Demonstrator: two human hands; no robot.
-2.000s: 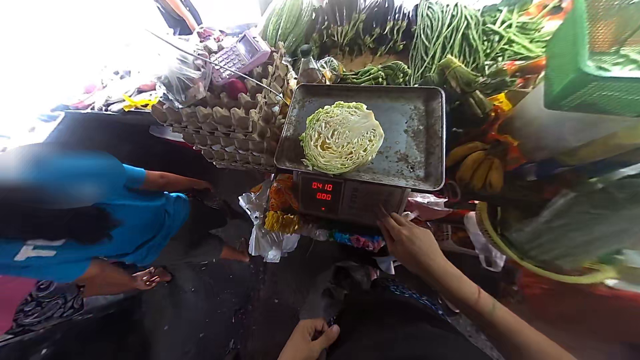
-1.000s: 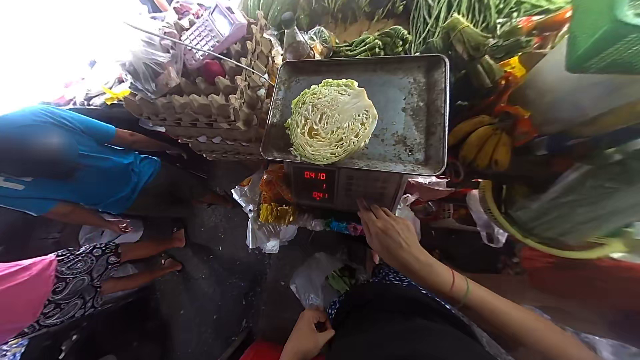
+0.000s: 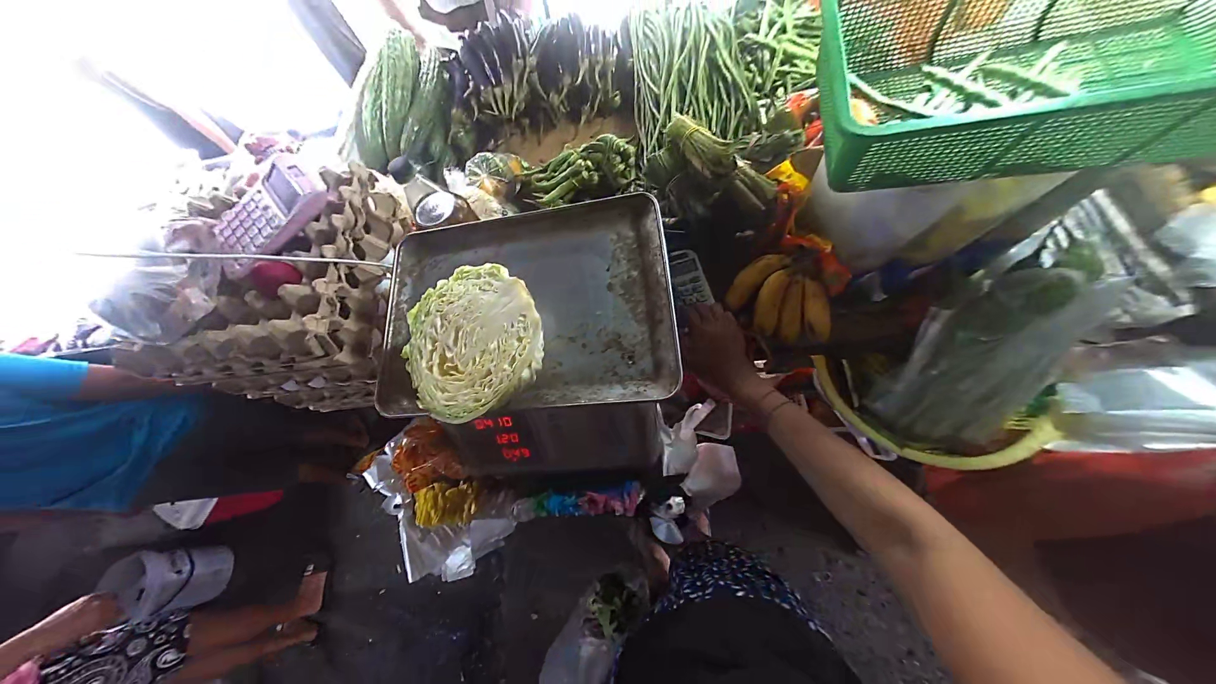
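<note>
A cut cabbage half (image 3: pixel 474 344) rests, cut face up, on the left part of the metal tray (image 3: pixel 589 380) of a digital scale. Red digits glow on the scale's display (image 3: pixel 502 439) below the tray. My right hand (image 3: pixel 714 350) is at the tray's right edge, its fingers at the lower end of a small grey calculator (image 3: pixel 690 277); whether they grip it is not clear. My left hand is out of view. A clear plastic bag with leafy greens (image 3: pixel 613 603) hangs low in front of my body.
Stacked egg trays (image 3: pixel 285 332) with a pink calculator (image 3: pixel 271 204) stand left. Eggplants (image 3: pixel 494 66), long beans (image 3: pixel 684 76) and bitter melons (image 3: pixel 389 100) lie behind. Bananas (image 3: pixel 784 296), a green crate (image 3: pixel 950 157) and a yellow-rimmed basket (image 3: pixel 988 463) are right. Other people stand left.
My right hand has moved from the scale's keypad to the calculator right of the tray. The lower digits on the display have changed. My left hand has left the view.
</note>
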